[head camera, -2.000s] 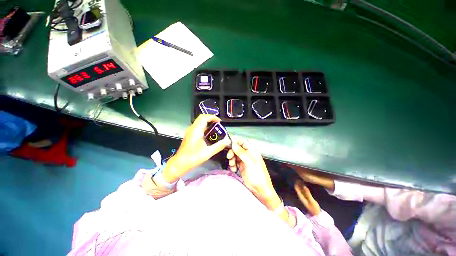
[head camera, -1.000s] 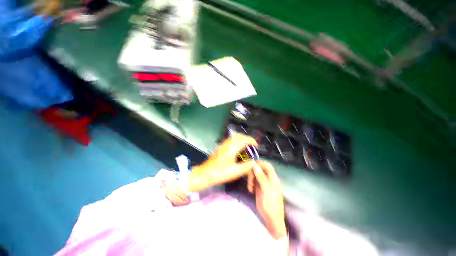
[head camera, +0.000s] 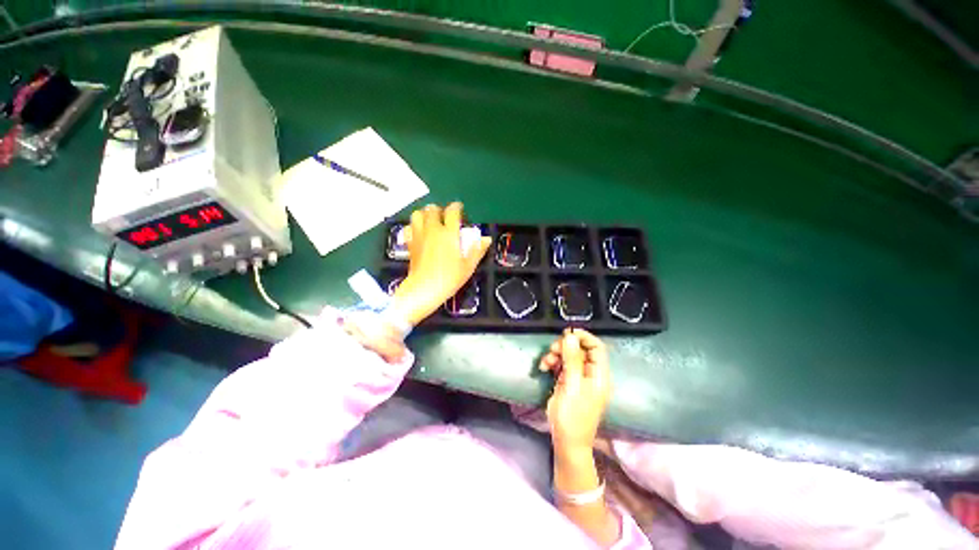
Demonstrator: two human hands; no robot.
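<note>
The black ten-pocket tray (head camera: 657, 314) lies on the green bench. My left hand (head camera: 435, 269) reaches over its left part, with thumb and fingers around a smartwatch unit (head camera: 470, 239) whose screen looks white, at the second pocket of the back row. The hand partly hides the pockets at the left. Several other units with dark faces and pale rims lie in the tray, such as one (head camera: 516, 299) in the middle of the front row. My right hand (head camera: 578, 381) is at the tray's front edge, fingertips together; I cannot tell if it holds anything.
A power supply (head camera: 161, 204) with red digits stands at the left, a coiled black cable (head camera: 145, 118) and small dark device on top. Its leads hang at the bench's front edge. A paper sheet (head camera: 349, 210) with a pen (head camera: 352, 173) lies between it and the tray. A metal rail runs behind.
My left hand has moved from in front of the tray with the unit to the back row's second pocket, empty before. My right hand has separated and moved right. The view has shifted.
</note>
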